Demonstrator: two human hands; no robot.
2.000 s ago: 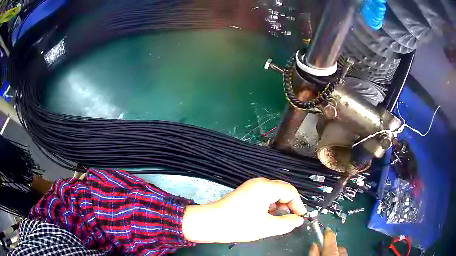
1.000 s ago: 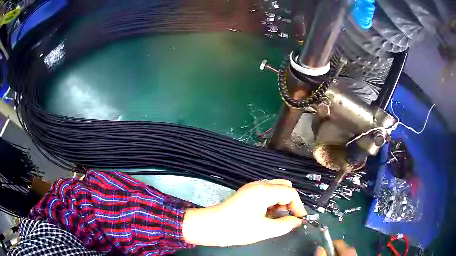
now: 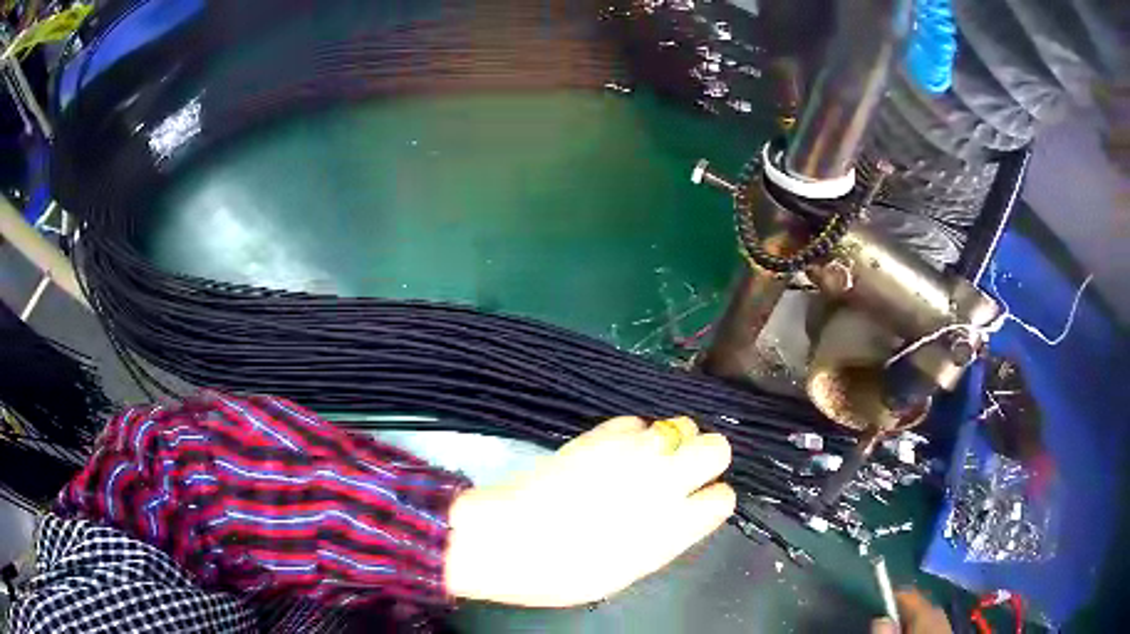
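Observation:
My left hand [image 3: 595,520], in a red and blue plaid sleeve, is palm down at the front edge of the black cable bundle [image 3: 409,359]. Its fingers are bent together; what is under them is hidden. A few thin cable ends [image 3: 775,539] show just past its fingertips. Small silver connectors [image 3: 824,463] sit on the cable ends right of the hand. My right hand [image 3: 919,614] is cut off by the bottom edge. It holds a slim white-silver tool [image 3: 885,590], pointing up, apart from the cables.
A steel post [image 3: 845,99] with a brass-grey clamp block [image 3: 895,287] stands over the cable ends. A blue tray [image 3: 1078,495] holds a clear bag of silver parts [image 3: 998,520]. Red loops [image 3: 999,612] lie beside it. A ribbed grey hose [image 3: 1016,74] is behind the post.
My left hand has moved from the pinched connector back onto the bundle edge, its fingers now bent downward. My right hand and tool have moved right and down, away from it. The view has shifted slightly.

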